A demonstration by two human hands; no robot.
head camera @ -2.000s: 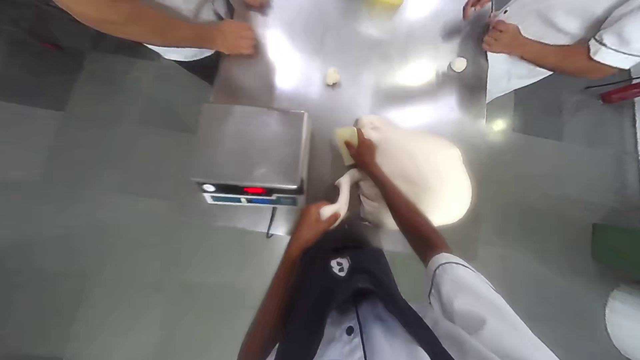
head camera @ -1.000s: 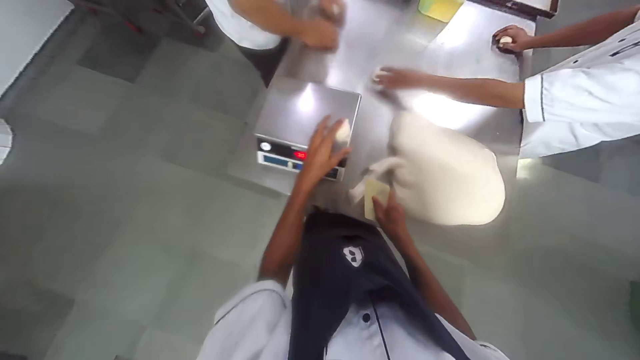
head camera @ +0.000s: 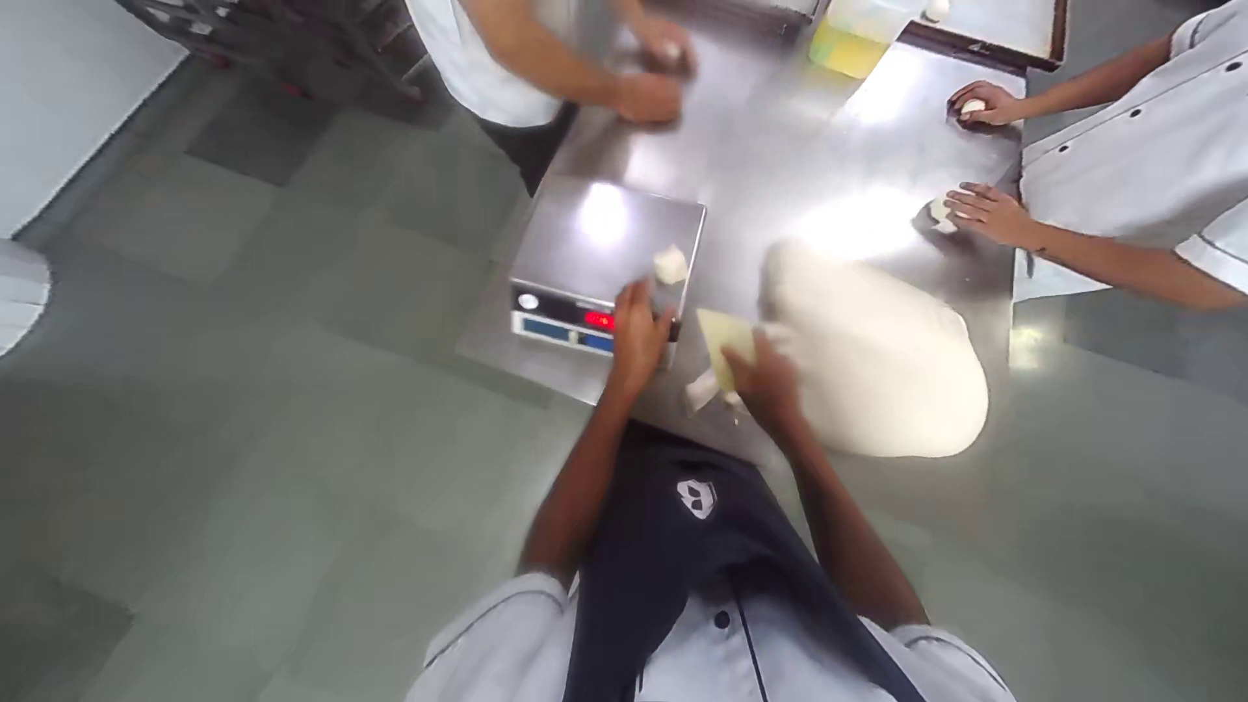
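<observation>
A small dough piece (head camera: 670,265) rests on the right part of the steel plate of a digital scale (head camera: 606,239). My left hand (head camera: 640,330) is at the scale's front edge, just below that piece, fingers apart and holding nothing. In my right hand (head camera: 768,378) is a pale yellow dough scraper (head camera: 725,343), its blade toward the scale. A strip of dough (head camera: 702,390) lies on the steel table beneath the scraper. The large mass of dough (head camera: 882,361) spreads right of my right hand, which is blurred and partly hides the dough near it.
Across the steel table (head camera: 751,175), a co-worker's blurred hands (head camera: 651,96) are at the upper left. Another co-worker's hands (head camera: 990,213) cover small dough pieces at the right. A clear container with yellow contents (head camera: 858,37) and a dark-rimmed tray (head camera: 985,47) are at the far end.
Two seconds ago my left hand held a dough strip; a second ago it was over the scale plate by a dough piece. It has drawn back to the scale's front edge, leaving the piece on the plate.
</observation>
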